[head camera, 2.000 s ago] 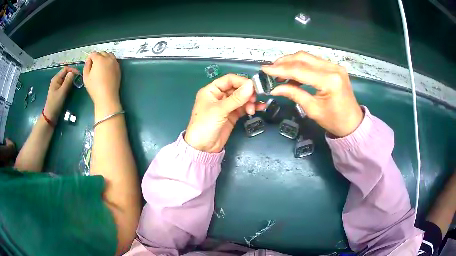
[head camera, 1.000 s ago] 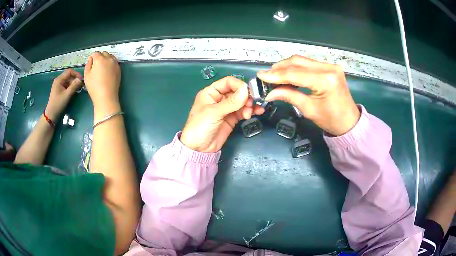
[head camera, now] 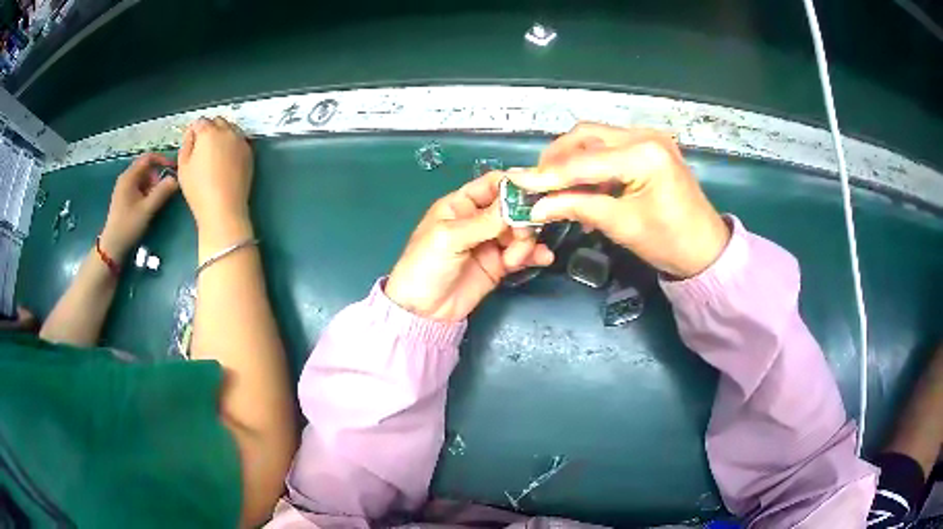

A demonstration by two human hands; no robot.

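My left hand [head camera: 450, 248] holds a small square housing [head camera: 507, 212] with a pale rim at its fingertips. A green circuit board [head camera: 519, 203] shows inside the rim. My right hand [head camera: 631, 196] has its thumb and fingertips on the board and the housing's right side, covering part of both. Below my hands, dark part-assembled units lie on the bench, among them one unit [head camera: 588, 266] and another [head camera: 622, 307]; others are partly hidden by my left fingers. Two loose green boards lie behind my hands, one at the left [head camera: 428, 156] and one nearer [head camera: 487, 166].
A whitish rail [head camera: 434, 107] separates the bench from the belt, where a pale square part [head camera: 540, 36] lies. A white cable [head camera: 843, 186] hangs at the right. A neighbour's hands [head camera: 215, 170] work at the left. Thin pale offcuts [head camera: 536, 483] lie on the near bench.
The housing in my hands has turned, so its green board now shows. My right fingertips have moved slightly left and down. The pale part on the belt has shifted left.
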